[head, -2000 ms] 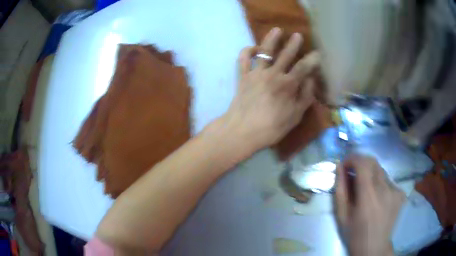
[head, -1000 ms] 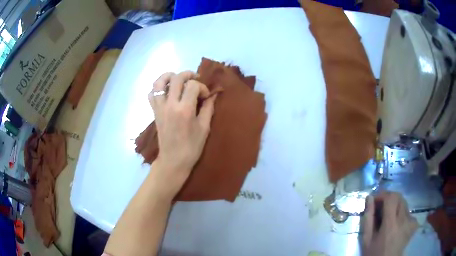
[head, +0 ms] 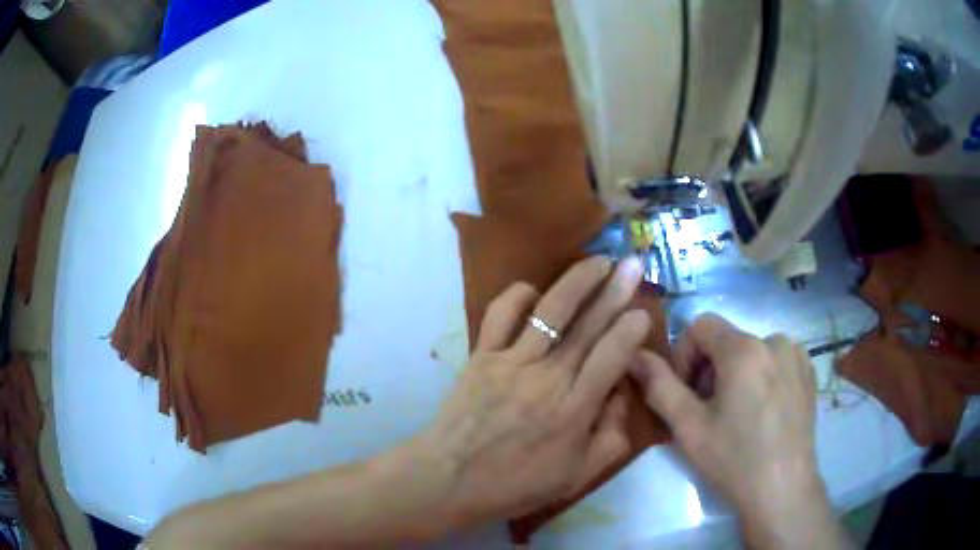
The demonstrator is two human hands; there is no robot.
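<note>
A rust-brown cut piece (head: 491, 281) lies at the presser foot (head: 642, 232), its lower end showing below my hands. My left hand (head: 548, 387) lies flat on it, fingers spread and pointing at the foot. My right hand (head: 741, 403) pinches the piece's right edge just in front of the foot. The needle tip cannot be made out. A long sewn strip (head: 516, 102) of the same cloth runs behind, left of the cream machine head (head: 634, 97). A fanned bundle of cut pieces (head: 258, 290) lies on the white table at left.
The shiny slide plate (head: 774, 306) is right of the foot, with a pale ridged knob (head: 797, 263) beside it. A dark box (head: 883, 215), crumpled brown cloth (head: 897, 365) and a red tool (head: 951, 337) lie at far right. The white table's edge (head: 67, 430) curves at left.
My left hand has moved from the bundle to the machine, and another brown piece now lies under it. My right hand has moved up to that piece's edge. The view has shifted right.
</note>
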